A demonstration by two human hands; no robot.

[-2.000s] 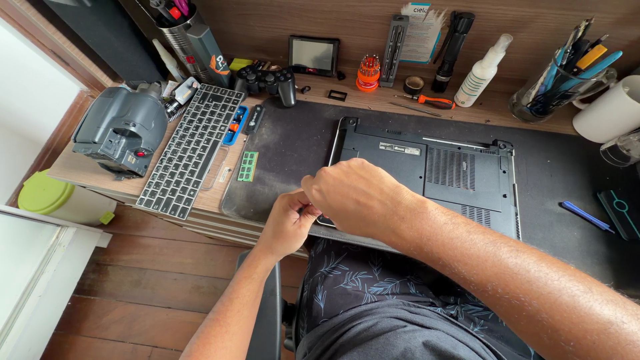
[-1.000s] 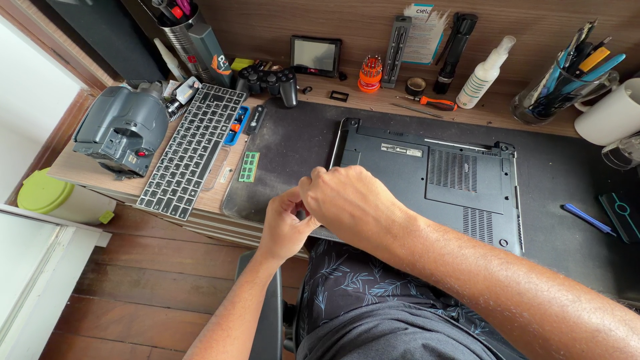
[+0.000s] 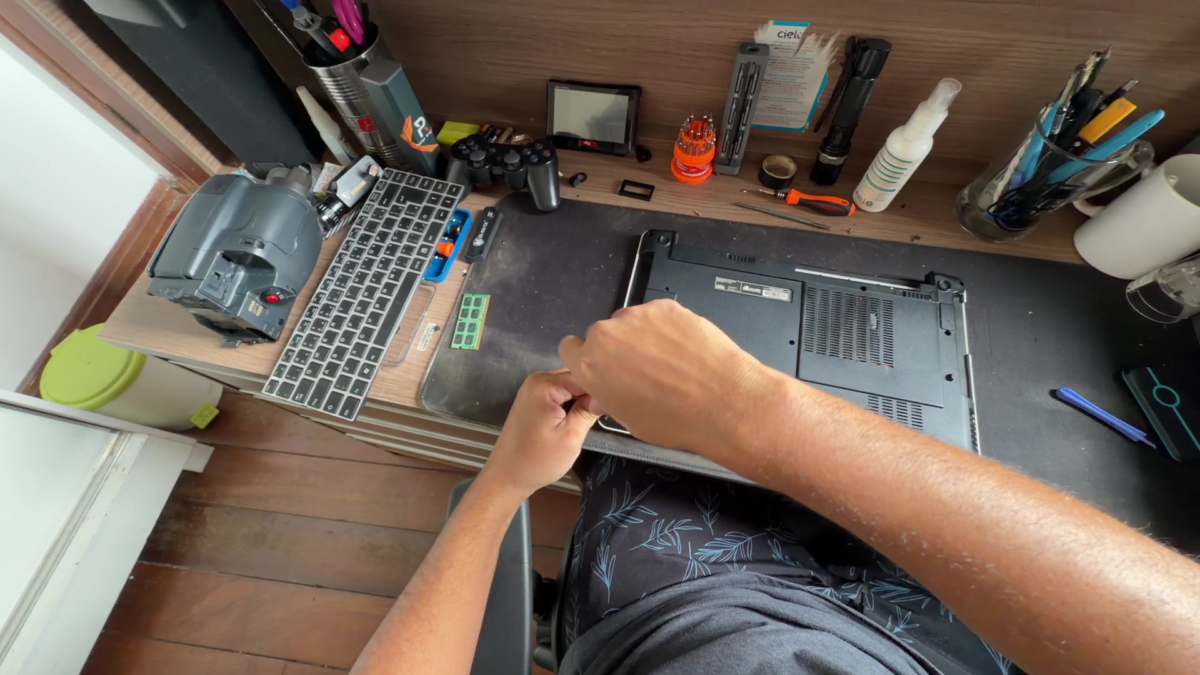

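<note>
A black laptop (image 3: 731,323) lies upside down on the dark desk mat, its vented bottom cover facing up. Over its front left corner, my right hand (image 3: 656,375) is curled, knuckles up. My left hand (image 3: 544,427) meets it just to the left, thumb and fingers pinched together beside that corner. Whatever is between the fingers of either hand is hidden. Left of the hands, a green memory module (image 3: 470,322) lies on the mat's edge, near a loose laptop keyboard (image 3: 366,291).
Along the back stand a game controller (image 3: 506,169), an orange bit holder (image 3: 694,150), an orange-handled screwdriver (image 3: 818,202), a spray bottle (image 3: 907,150) and a glass mug of pens (image 3: 1022,187). A blue pry tool (image 3: 1104,416) lies at right, a grey device (image 3: 239,253) at left.
</note>
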